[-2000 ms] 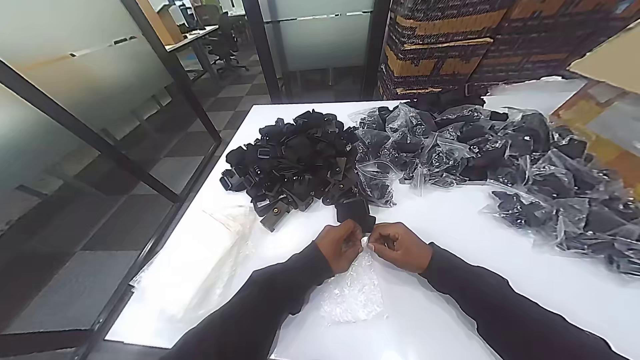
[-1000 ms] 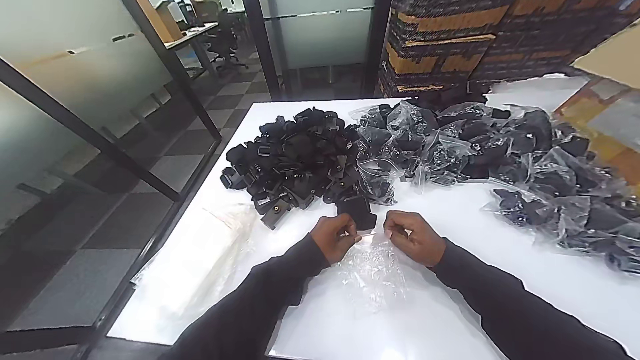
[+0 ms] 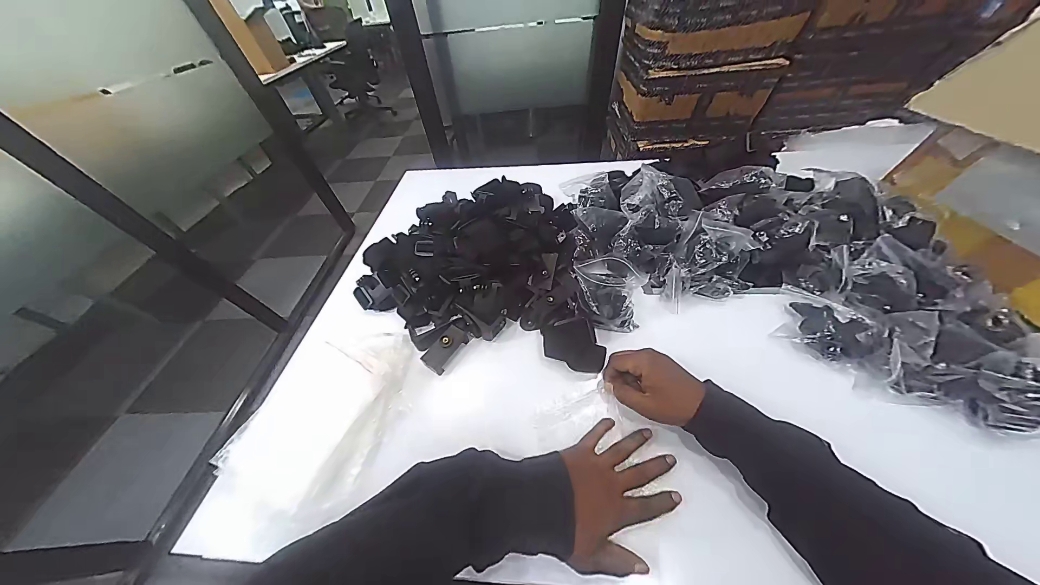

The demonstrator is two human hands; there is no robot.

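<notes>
A clear plastic bag [image 3: 569,410] lies on the white table in front of me. My right hand [image 3: 654,386] pinches its upper edge between thumb and fingers. Flat on the bag's lower part, my left hand [image 3: 621,500] presses with its fingers spread. Just beyond my right hand lies a black plastic part [image 3: 574,343], at the near edge of a heap of loose black plastic parts [image 3: 479,252]. Whether anything is inside the bag under my left hand cannot be seen.
Black parts in clear zip bags [image 3: 812,236] spread over the table's back and right. A stack of clear bags [image 3: 333,431] lies at the left edge. An open cardboard box [image 3: 995,195] stands at right; wrapped cartons [image 3: 707,73] are stacked behind. A glass partition [image 3: 122,122] stands at left.
My left hand has left the bag's upper edge, moved towards me and now lies spread on the bag. My right hand still pinches near the upper edge.
</notes>
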